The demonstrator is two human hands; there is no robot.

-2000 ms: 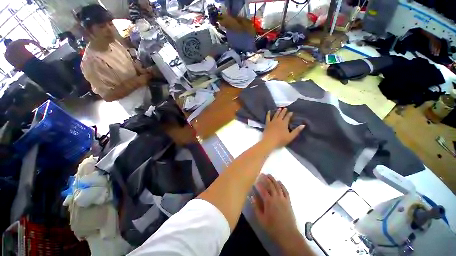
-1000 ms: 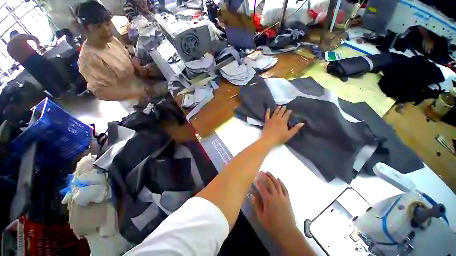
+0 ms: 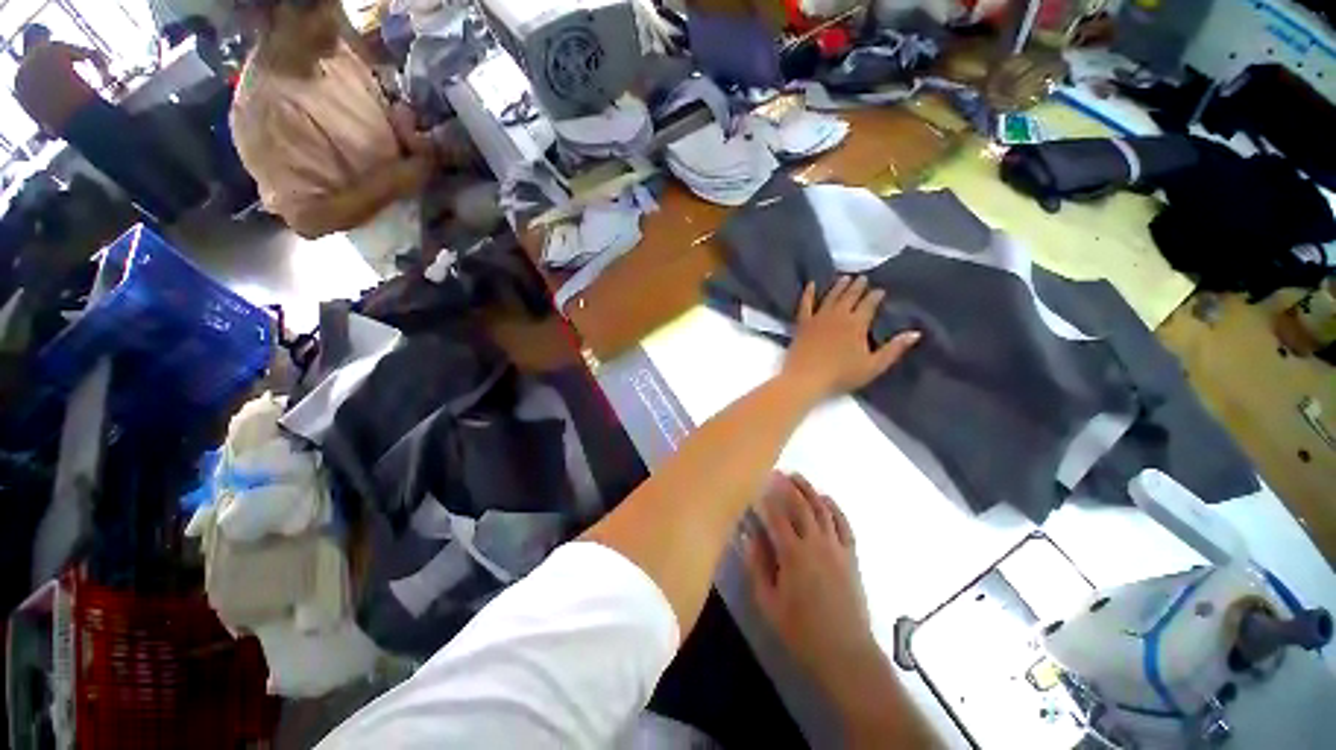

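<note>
A dark grey garment panel (image 3: pixel 996 352) with pale grey sections lies spread on the white sewing table (image 3: pixel 879 476). My left hand (image 3: pixel 843 340) rests on its near left edge, palm down with the fingers apart. My right hand (image 3: pixel 806 564) lies on the table's front edge, fingers loosely together, with nothing visible in it; its underside is hidden. The white sewing machine head (image 3: pixel 1172 637) with blue lines stands at the lower right, beside the bed plate (image 3: pixel 996 630).
A heap of grey cloth (image 3: pixel 454 440) lies left of the table. Blue (image 3: pixel 161 322) and red (image 3: pixel 169 674) baskets stand farther left. Stacked cut parts (image 3: pixel 725 158) lie beyond, near a person in a peach top (image 3: pixel 315 132). Black fabric (image 3: pixel 1245 220) lies at the far right.
The camera view has shifted slightly, so the table and panel appear a little differently placed. Both hands keep nearly the same places on the panel and table edge.
</note>
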